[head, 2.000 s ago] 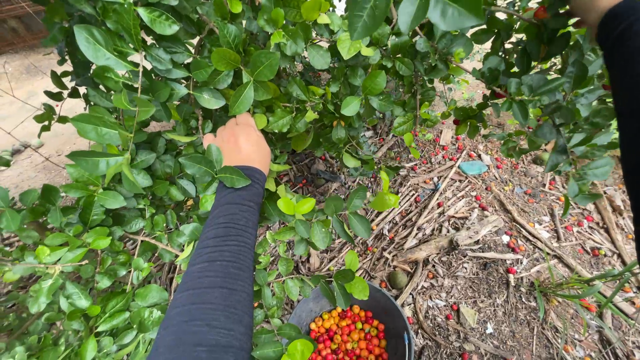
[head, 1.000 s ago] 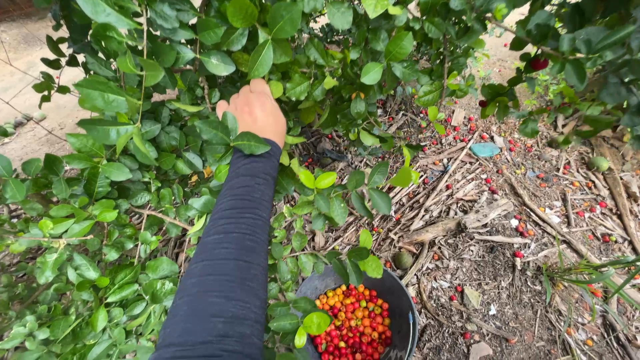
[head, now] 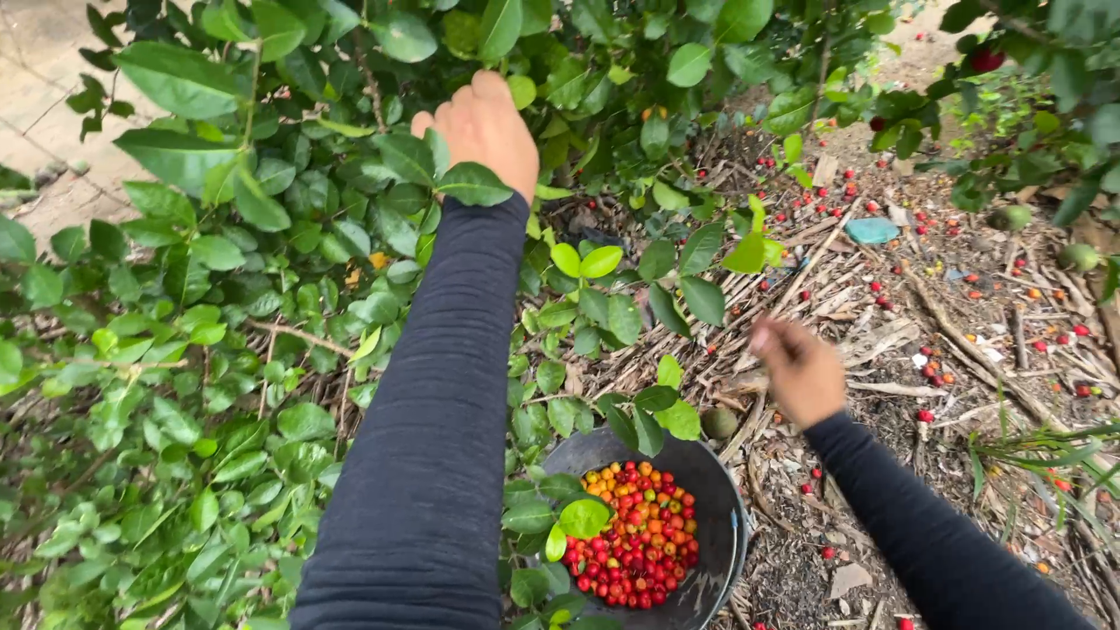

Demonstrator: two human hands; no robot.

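My left hand (head: 490, 131), in a dark sleeve, reaches into the leafy shrub (head: 306, 236) at the upper middle. Its fingers curl among the leaves, and their tips are hidden, so whether they grip anything does not show. My right hand (head: 803, 372) hangs above and to the right of the bucket, its fingers bent together and slightly blurred; I cannot tell if a fruit is between them. Below stands a dark bucket (head: 724, 525) with red and orange acerola-like cherries (head: 634, 529) in it, partly covered by leaves. A red cherry (head: 987, 59) hangs on a branch at the upper right.
Fallen cherries (head: 927, 372) lie scattered on the ground among dry sticks (head: 814, 262). A flat turquoise piece (head: 871, 231) lies beyond them. Larger round green fruits (head: 1078, 256) are at the right, with a tuft of grass (head: 1041, 455) below. Leafy twigs overhang the bucket.
My right hand, out of view one second ago, has come in at the right, near the bucket. My left hand stays among the shrub's leaves.
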